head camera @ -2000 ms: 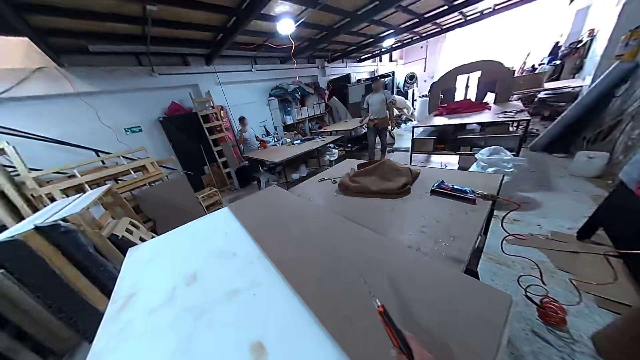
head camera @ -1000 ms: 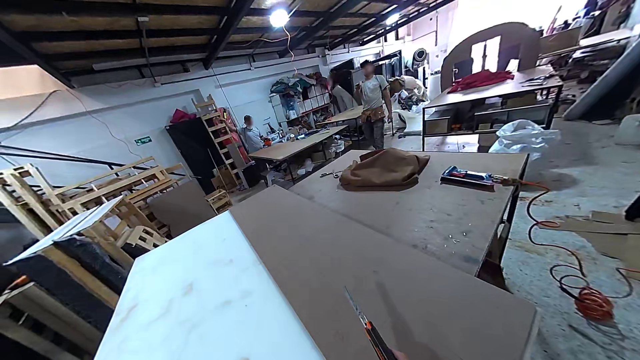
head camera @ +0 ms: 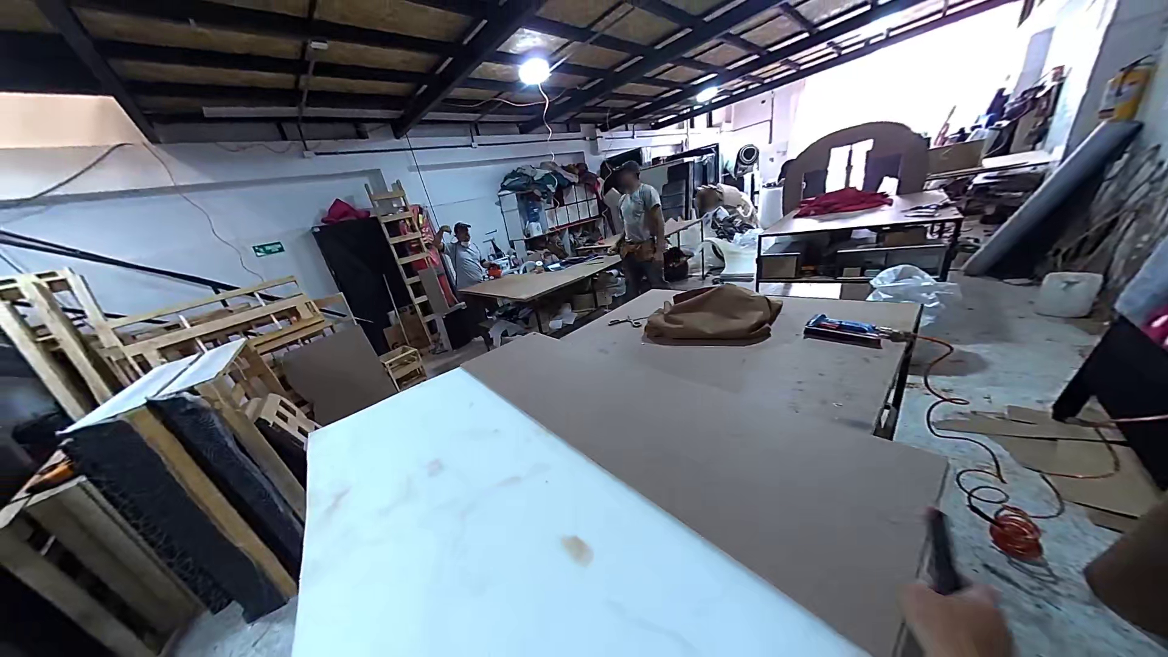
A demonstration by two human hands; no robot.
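My right hand (head camera: 958, 620) is at the lower right edge of the view, blurred, closed around a slim dark-handled tool (head camera: 942, 552) that points up; its kind cannot be told in this frame. Hand and tool are over the right edge of a flat brown board (head camera: 730, 484). Left of the board lies a large white foam-like slab (head camera: 474, 538) with a few brownish stains. My left hand is out of view. Farther back on the table are a folded brown cloth (head camera: 712, 315), a pair of scissors (head camera: 626, 321) and a blue and red air tool (head camera: 844, 330).
Wooden frames (head camera: 228, 319) and dark padded pieces (head camera: 173, 502) stand at left. An orange air hose (head camera: 1013, 534) lies coiled on the floor at right, near cardboard sheets (head camera: 1068, 452). A person (head camera: 641, 228) stands behind the table; another person (head camera: 467, 255) is farther left.
My right hand with the tool has moved right, to the board's right edge. Earlier the tool, with an orange and black handle and a pointed metal end, was over the board's near part.
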